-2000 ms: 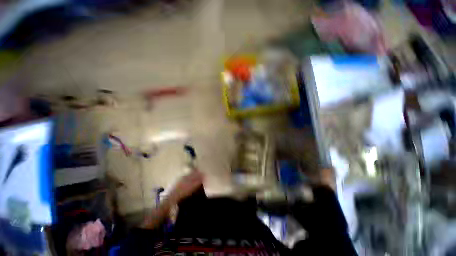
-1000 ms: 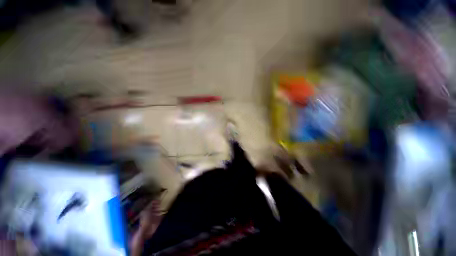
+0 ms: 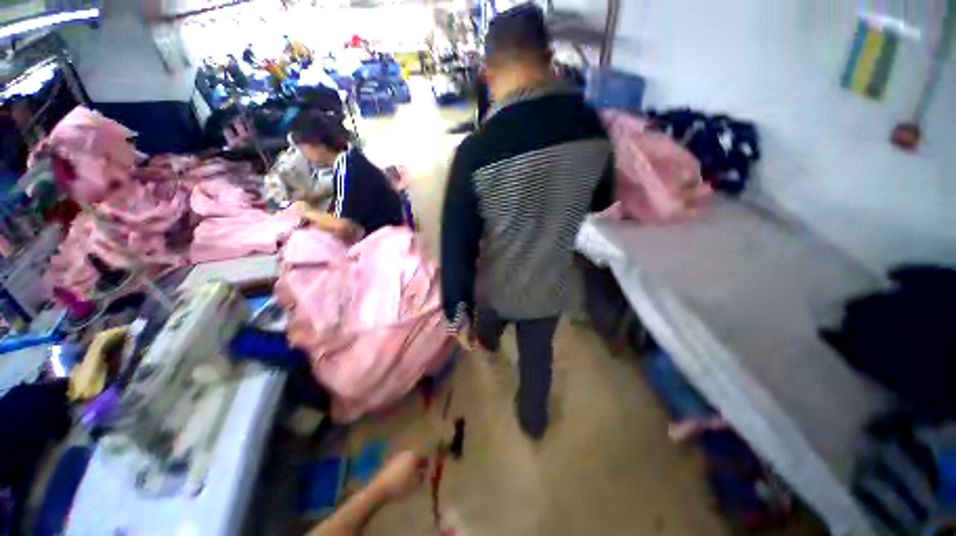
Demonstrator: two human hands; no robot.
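Note:
My left hand [image 3: 398,476] shows at the bottom centre, with the forearm rising from the lower edge. It is small and blurred. A dark small item [image 3: 457,438] and a thin red strip [image 3: 436,487] appear just beside it; I cannot tell if the hand holds either or if they lie on the floor beyond. My right hand is out of the picture. A large bundle of pink cloth [image 3: 367,314] hangs ahead to the left, over a table's end. A pale sewing machine [image 3: 178,366] stands on a white table [image 3: 210,482] at the lower left.
A person [image 3: 529,209] in a dark and striped top stands in the aisle, back turned. Another person [image 3: 362,188] sits left beside pink garments [image 3: 136,220]. A long covered table [image 3: 755,304] lines the right, bearing pink cloth [image 3: 655,173] and dark cloth [image 3: 907,340]. Tiled floor [image 3: 503,482] lies between.
The view has swung up from the floor, yellow crate and tables to an aisle with people and pink cloth. My right hand, seen two seconds ago, is out of view.

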